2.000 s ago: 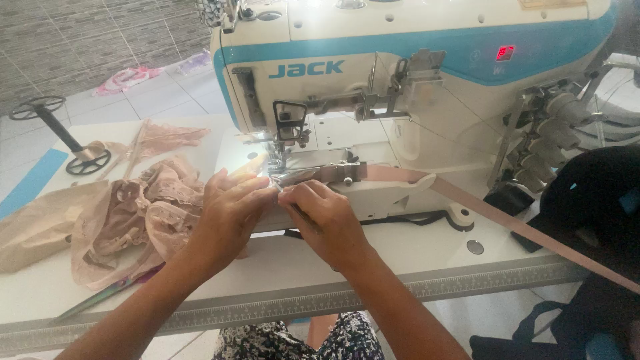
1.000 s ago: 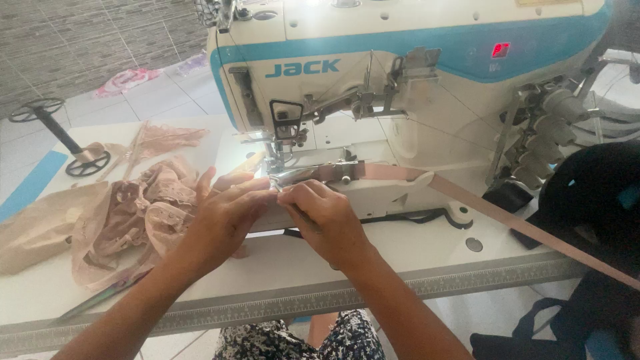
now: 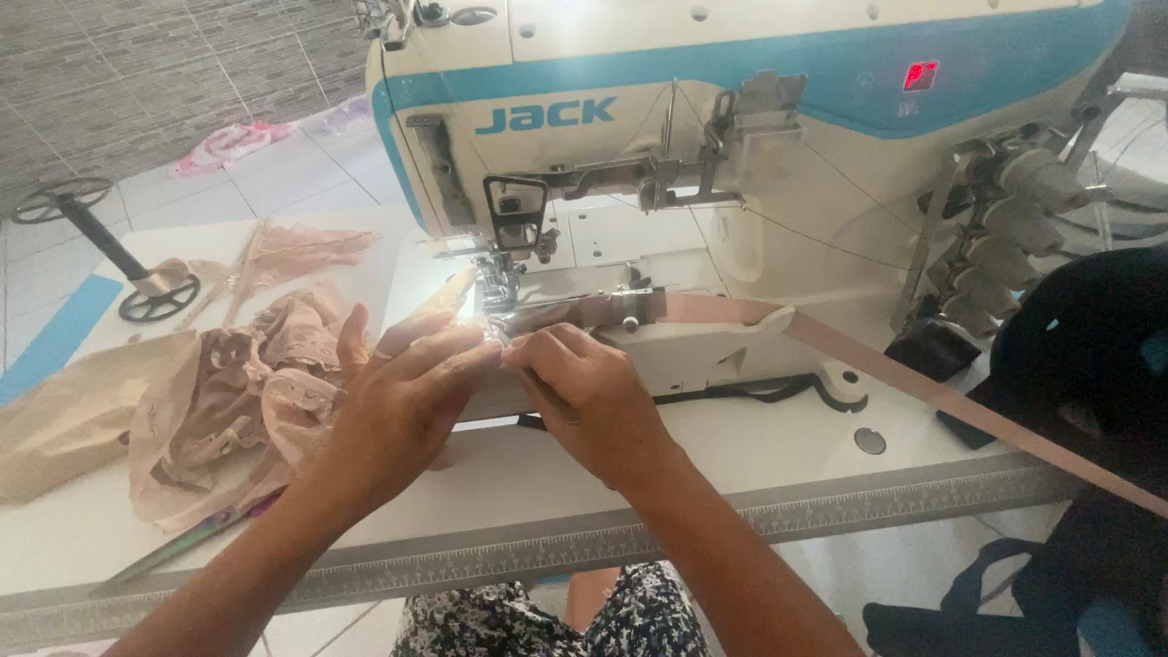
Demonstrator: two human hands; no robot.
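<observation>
A white and blue Jack industrial sewing machine (image 3: pixel 639 82) stands before me, its lamp lighting the presser foot (image 3: pixel 497 278). My left hand (image 3: pixel 401 397) rests just in front of the foot, its fingers at a beige fabric edge (image 3: pixel 447 297); whether it grips the fabric is hidden. Close beside it, my right hand (image 3: pixel 593 401) has its fingers curled and its fingertips pinched together at the lit spot; what lies between them is too small to tell. A pink fabric strip (image 3: pixel 876 351) runs from the right into a metal binder guide (image 3: pixel 630 308) behind my right hand.
Crumpled pink lace-edged fabric (image 3: pixel 228 401) lies on the left, with pointed iridescent scissors (image 3: pixel 182 547) partly under it. A spool stand (image 3: pixel 109 242) is at the far left. Thread cones (image 3: pixel 1013 228) and a black object (image 3: pixel 1086 356) are at the right. A ruler tape (image 3: pixel 493 557) lines the table edge.
</observation>
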